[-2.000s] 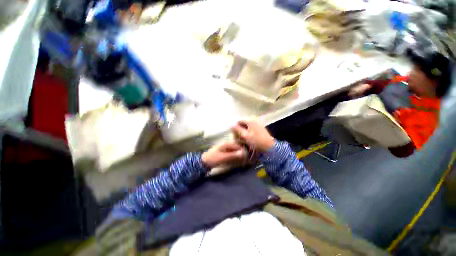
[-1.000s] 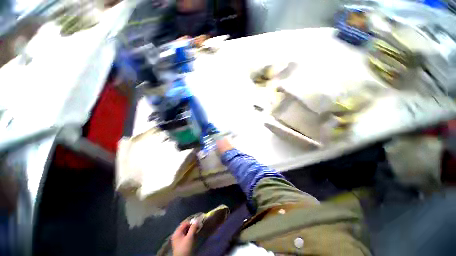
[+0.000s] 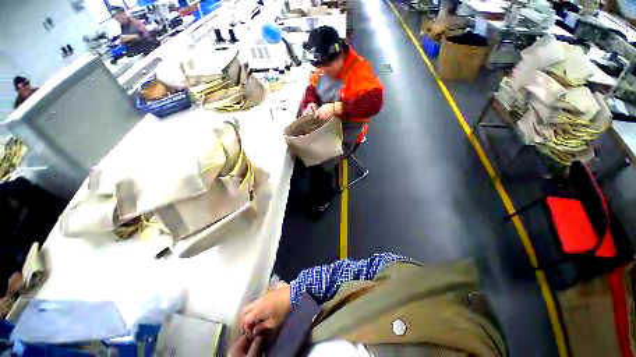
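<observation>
My right hand (image 3: 266, 311) is at the bottom centre, by the near table edge, fingers bent. My left hand (image 3: 244, 345) shows only in part below it, cut off by the bottom edge. The hands are close together; anything between the fingers is too small or hidden to tell. A beige bag piece with a yellow edge (image 3: 190, 337) lies just left of them. A loose pile of beige bags (image 3: 167, 183) lies on the white table (image 3: 230, 279).
A seated person in orange (image 3: 361, 82) holds a beige bag (image 3: 317, 141) beyond the table's right edge. A blue bin (image 3: 167, 103) and more bags (image 3: 226, 80) stand behind the pile. On the right are a red chair (image 3: 573, 224) and stacked bags (image 3: 558, 97).
The view has swung right. My right hand has left the blue press and come back beside my left hand. The bag piece seen in my left hand is no longer clearly visible there.
</observation>
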